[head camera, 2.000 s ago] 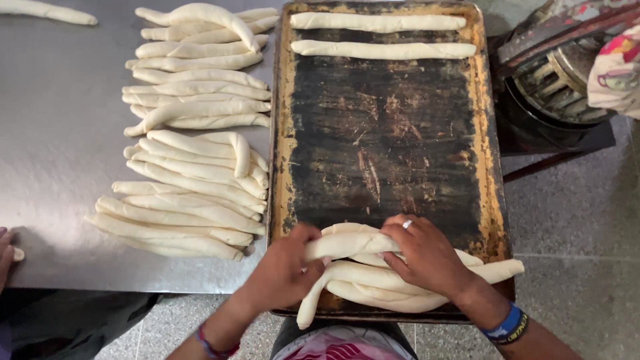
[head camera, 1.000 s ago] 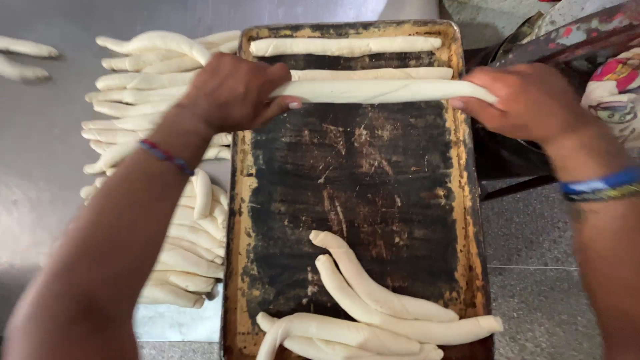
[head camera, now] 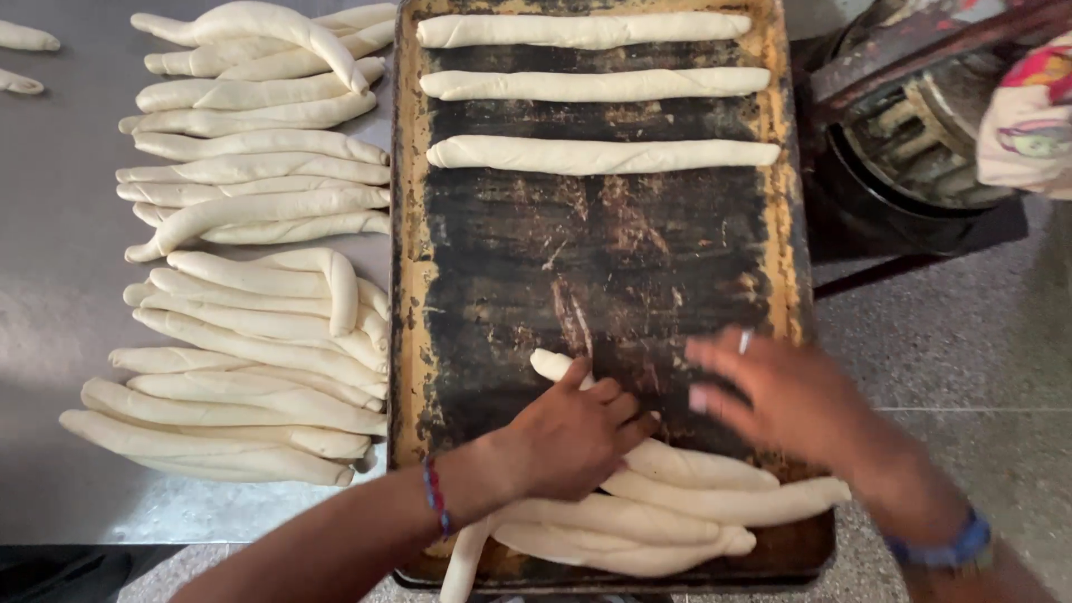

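Observation:
My left hand (head camera: 582, 431) has its fingers curled around a dough rope (head camera: 703, 467) in a loose pile at the near end of a worn, dark baking tray (head camera: 410, 368). My right hand (head camera: 766, 398), blurred, hovers over the tray's right side with fingers spread and nothing in them. Below both hands lie several more dough ropes (head camera: 620, 548), one hanging over the near edge. Across the far part of the tray, three straight dough ropes (head camera: 603, 156) lie side by side, spaced apart.
On the steel table (head camera: 50, 276) left of the tray, several dough ropes (head camera: 251, 318) lie in stacked groups, with two rope ends at the far left. A dark round metal machine part (head camera: 930, 134) and a patterned cloth (head camera: 1030, 126) are at the right, above a speckled floor (head camera: 946, 335).
Two ropes lay across the far part of the tray two seconds ago; a third now lies there. Both hands have let go of it and come back toward the near pile.

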